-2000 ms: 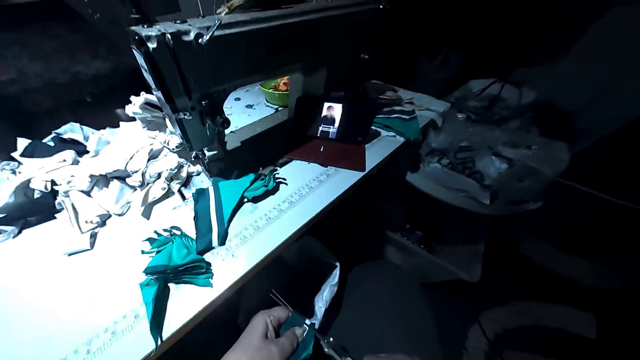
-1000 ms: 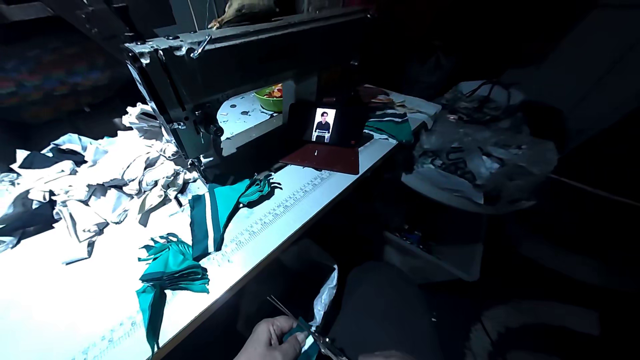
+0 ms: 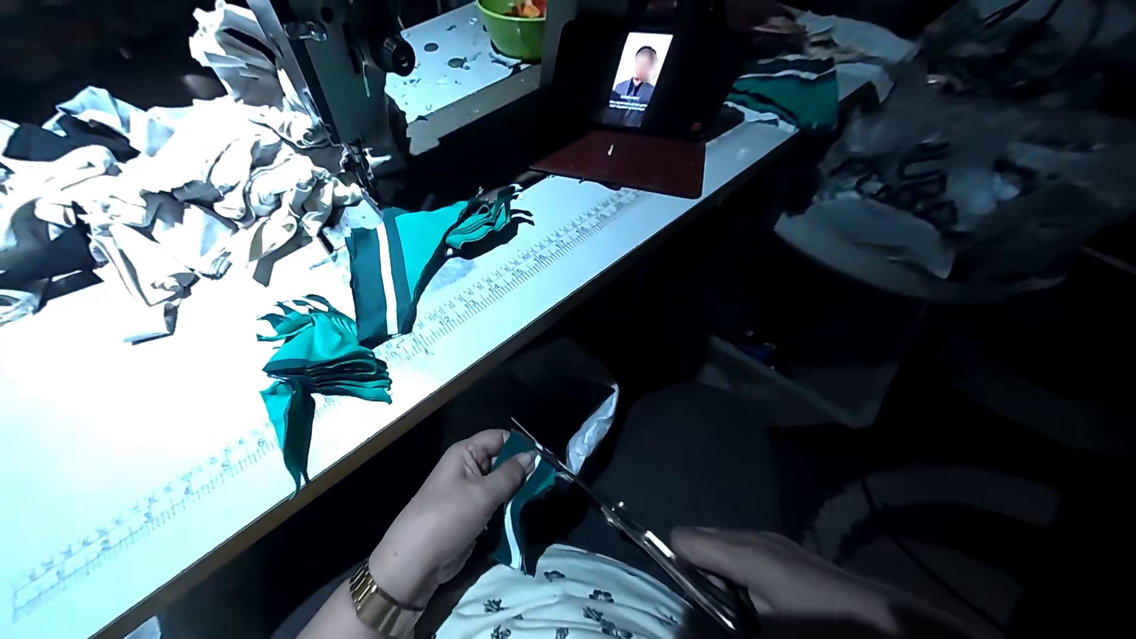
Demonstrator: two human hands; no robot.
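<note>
My left hand, a gold-coloured watch on its wrist, pinches a small green fabric piece with a white stripe between thumb and fingers, over my lap. My right hand holds metal scissors, their blades reaching to the top of the fabric. Whether the blades touch it I cannot tell. On the table lie a pleated bundle of green pieces and a green piece with a white stripe, the latter just below the sewing machine's needle area.
A heap of white and dark cloth lies left of the machine. A printed ruler scale runs along the table edge. Behind stand a lit phone in a dark red case and a green bowl. Right of the table is a plastic bag.
My right hand with the scissors has come further into view, and the long scissor blades now show plainly beside the fabric. The view has shifted closer to the table.
</note>
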